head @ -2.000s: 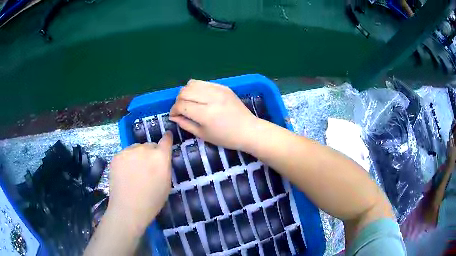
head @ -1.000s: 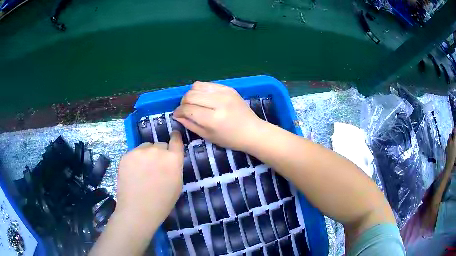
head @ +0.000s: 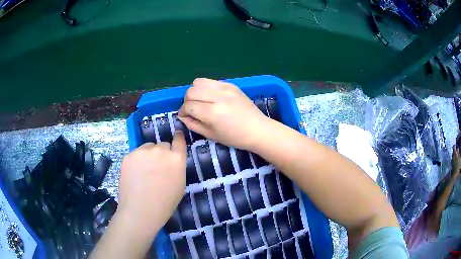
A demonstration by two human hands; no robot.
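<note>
A blue parts tray [head: 316, 217] stands in front of me with rows of black curved plastic pieces [head: 241, 197] and white divider strips between them. My left hand [head: 154, 177] rests over the tray's left side, its index fingertip on a black piece in the back row. My right hand [head: 217, 112] is over the back row, thumb and fingertips pinched together just beside that fingertip. Whether a tiny part is between the right fingertips cannot be seen. The right hand hides several back-row pieces.
A loose pile of black pieces [head: 60, 197] lies left. A shallow blue tray with white liner [head: 20, 238] is at the left edge. A white sheet [head: 356, 146] and clear bags [head: 402, 162] lie right. Behind is a green belt [head: 202, 55] with black curved parts. Another person's arm [head: 445, 187] shows at right.
The black parts on the belt have shifted right in view. The tray and both hands moved slightly right in view at first. Both hands keep nearly the same pose at the back row.
</note>
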